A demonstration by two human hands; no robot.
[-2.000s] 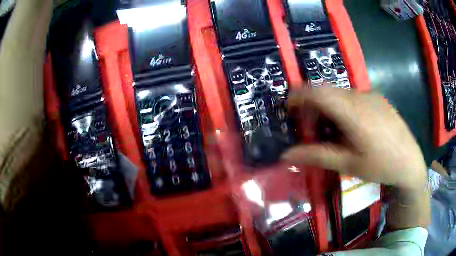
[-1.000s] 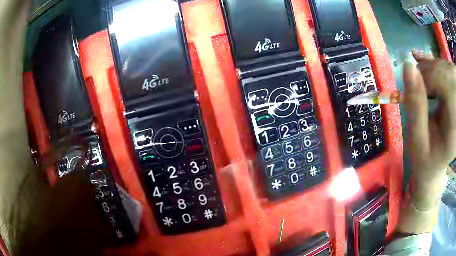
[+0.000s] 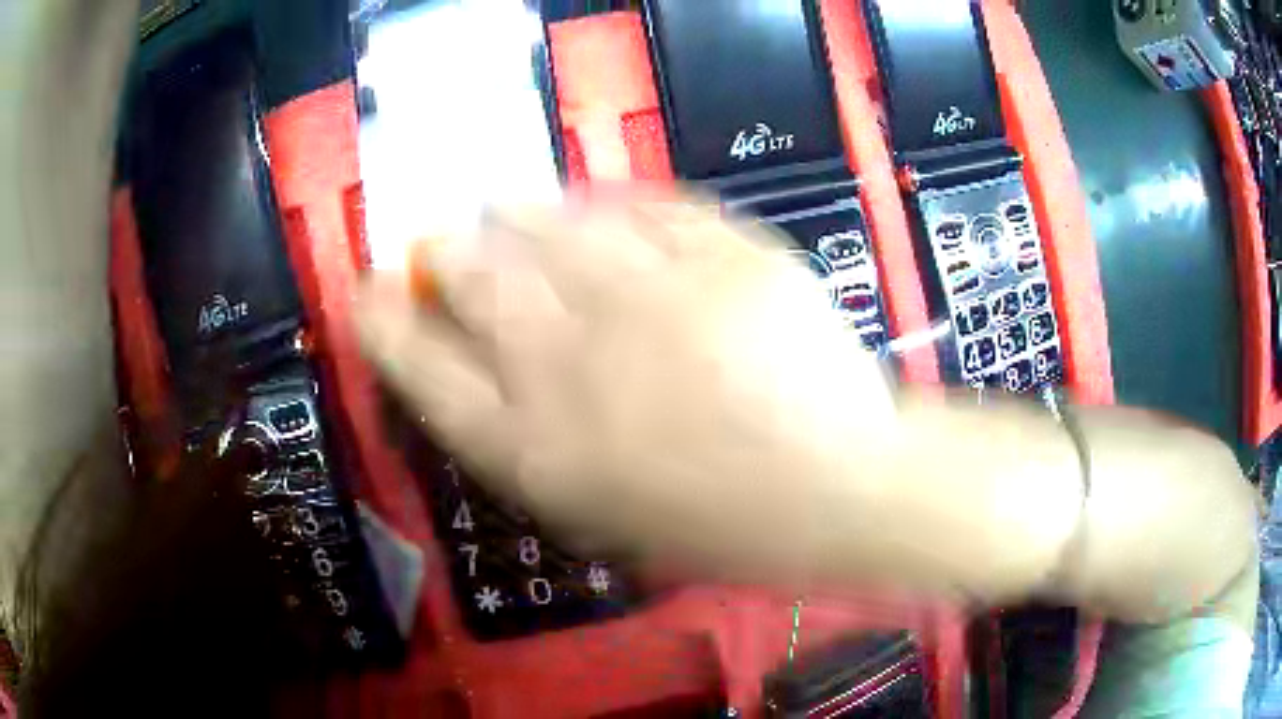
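Open flip phones lie in a red-orange tray (image 3: 605, 84). My right hand (image 3: 619, 379) is blurred over the second phone from the left (image 3: 534, 562), hiding the top of its keypad. A small orange bit of the scraper card (image 3: 422, 270) shows at its fingertips, near the screen's strong glare. The hand also covers much of the third phone (image 3: 752, 84). The fourth phone (image 3: 935, 70) is mostly uncovered. My left hand (image 3: 155, 576) is a dark, blurred shape over the leftmost phone's keypad; its fingers cannot be made out. A pale clear scrap (image 3: 394, 565) lies beside that phone.
Closed phones (image 3: 858, 674) lie in the tray's near row, partly under my right arm. A small white box with red marks (image 3: 1178, 59) stands at the back right on the green mat (image 3: 1153, 239). Another red tray (image 3: 1244, 211) is at the right edge.
My right hand has moved left from the tray's right side to the second phone. The fourth phone's keypad is free of the card. The view has shifted slightly.
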